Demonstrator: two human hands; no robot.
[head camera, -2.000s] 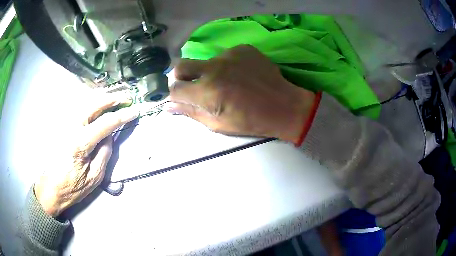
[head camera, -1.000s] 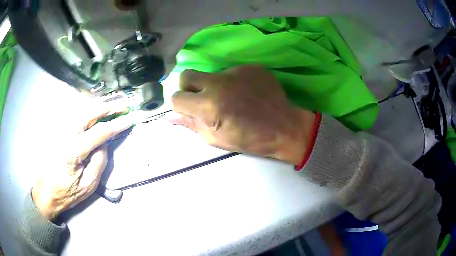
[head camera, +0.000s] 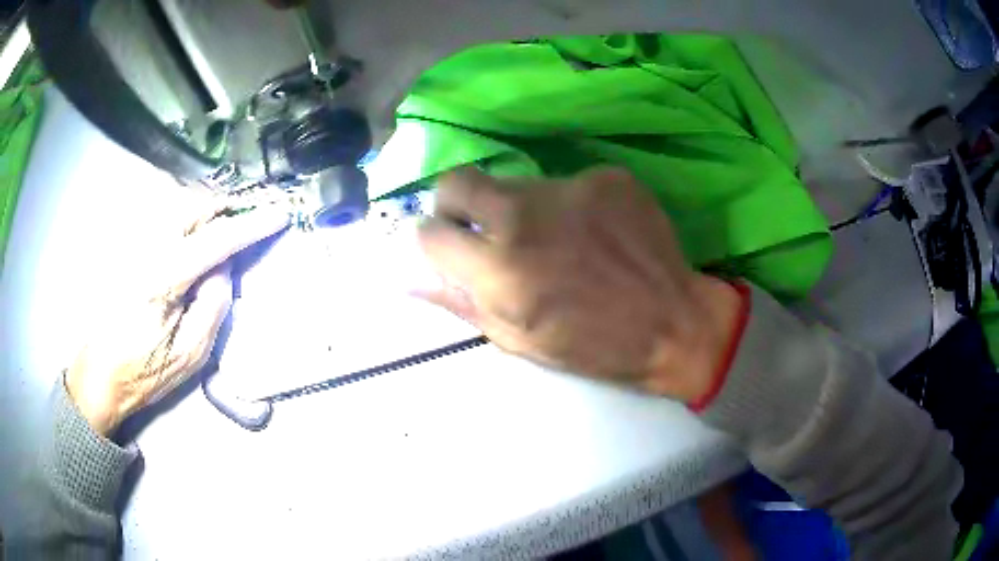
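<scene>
A thin dark ridged strip (head camera: 372, 368) lies on the white table, with a small loop at its left end. From the loop it runs up beside my left hand (head camera: 181, 296), whose fingertips hold it close to the needle area in strong glare. My right hand (head camera: 581, 279) is blurred, with curled fingers, right of the machine's dark round part (head camera: 334, 192); glare and blur hide whether it grips anything. The strip's right end passes out of sight under this hand. Bright green cloth (head camera: 613, 110) lies behind and partly under my right hand.
The machine head (head camera: 241, 66) stands at upper left. More green cloth (head camera: 15, 153) is at the far left edge. A tray recess with metal bits (head camera: 937, 208) is at the right. A blue bin (head camera: 800, 526) and dark cloth (head camera: 959, 405) are below the table's right edge.
My right hand has moved right and slightly down, away from the needle area. The short strip piece seen between the hands no longer shows. My left hand has stayed nearly still.
</scene>
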